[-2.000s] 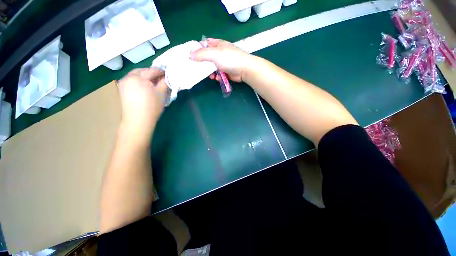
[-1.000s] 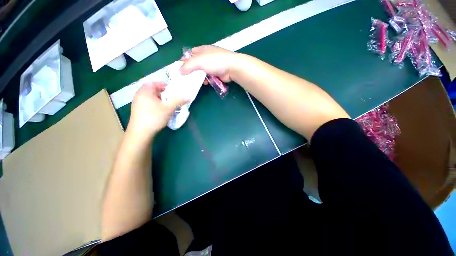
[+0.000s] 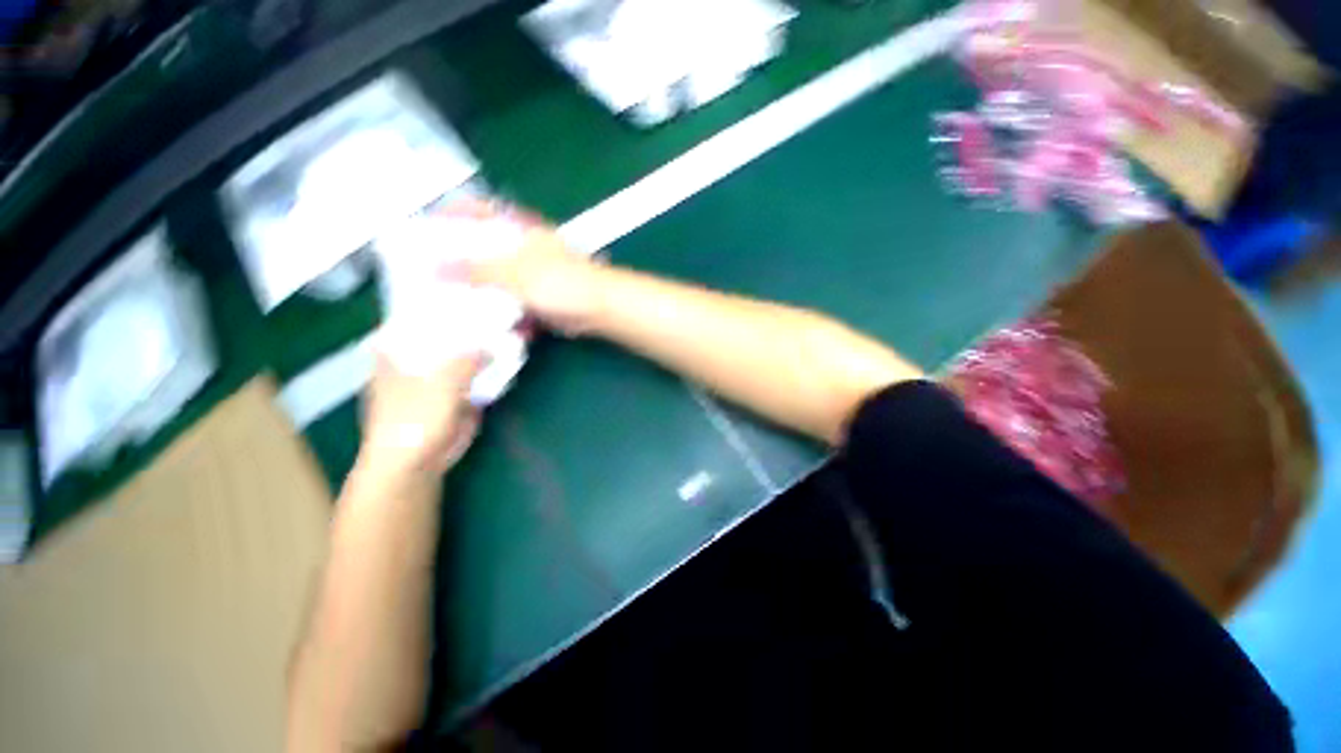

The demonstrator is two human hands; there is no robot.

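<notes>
A white wrapped part (image 3: 438, 302) is held between my two hands over the bench's far edge, near the edge rail. My left hand (image 3: 419, 405) grips its near lower end. My right hand (image 3: 522, 268) holds its upper right side. A small pink bit shows under my right hand; the rest of the pink bagged accessory is hidden or blurred. A blister tray (image 3: 287, 243) lies just behind the white part. The frame is blurred, so the finger positions are unclear.
More blister trays stand on the green conveyor, at left (image 3: 118, 361) and top (image 3: 662, 52). The pale edge rail (image 3: 765, 136) crosses behind the bench. A cardboard sheet (image 3: 162, 589) covers the left. Pink bags (image 3: 1052, 125) lie at right, above the open right carton (image 3: 1177, 397) holding more.
The view has turned to the right. Both hands have moved left and closer to the blister tray with the white part, which appears bulkier and looser than one second ago.
</notes>
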